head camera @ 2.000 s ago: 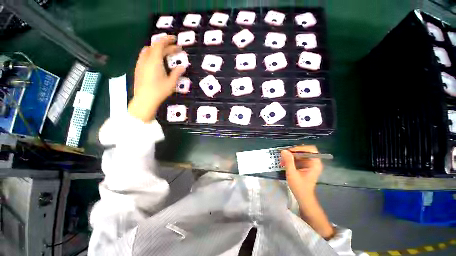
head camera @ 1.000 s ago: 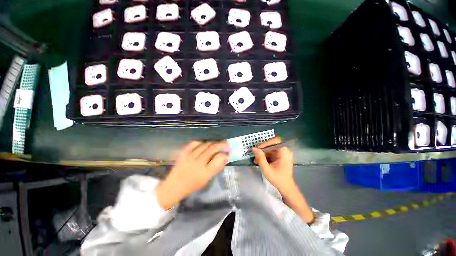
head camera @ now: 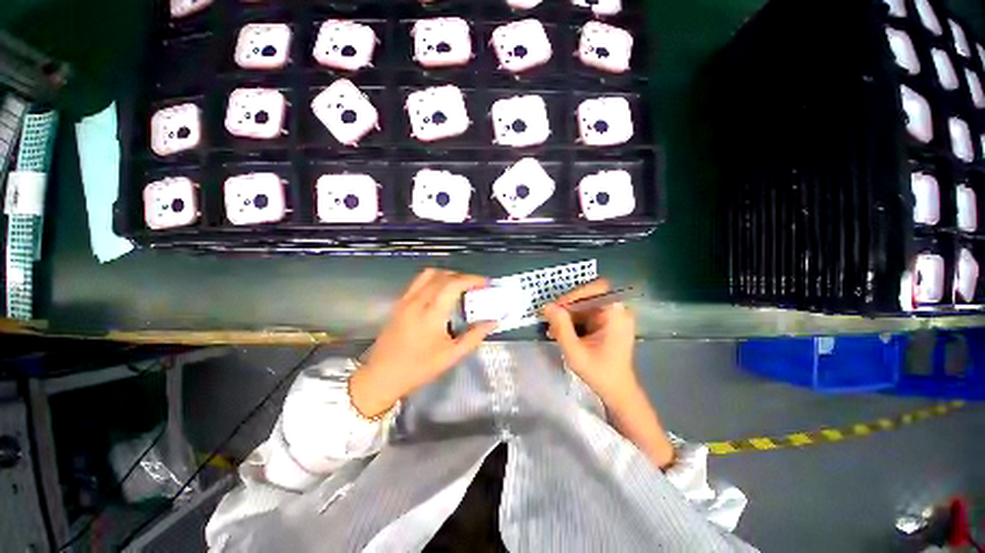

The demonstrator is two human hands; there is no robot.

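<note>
My left hand (head camera: 416, 329) holds a small white piece (head camera: 489, 306), which looks like a housing, between thumb and fingers at the bench edge. The sticker sheet (head camera: 556, 283), with rows of dark dots, meets it on the right; whether they touch or overlap is unclear. My right hand (head camera: 594, 329) grips the thin dark tweezers (head camera: 607, 298) and is at the sheet's lower edge. The tweezer tip is hidden or too small to tell. The black blister tray (head camera: 410, 240) lies beyond my hands, with white housings (head camera: 347, 199) in its pockets and one empty pocket at left.
A tall black tray stack (head camera: 799, 216) stands at right. A pale-blue strip (head camera: 100, 184) lies left of the tray, with dotted spare sheets (head camera: 27, 227) at far left. Blue bins (head camera: 832, 362) and yellow-black floor tape (head camera: 799, 441) are below the bench edge (head camera: 691, 333).
My left hand has come from a left-side tray pocket, where a housing has gone, down to the sheet at the bench edge. The view has shifted. My right hand keeps the tweezers.
</note>
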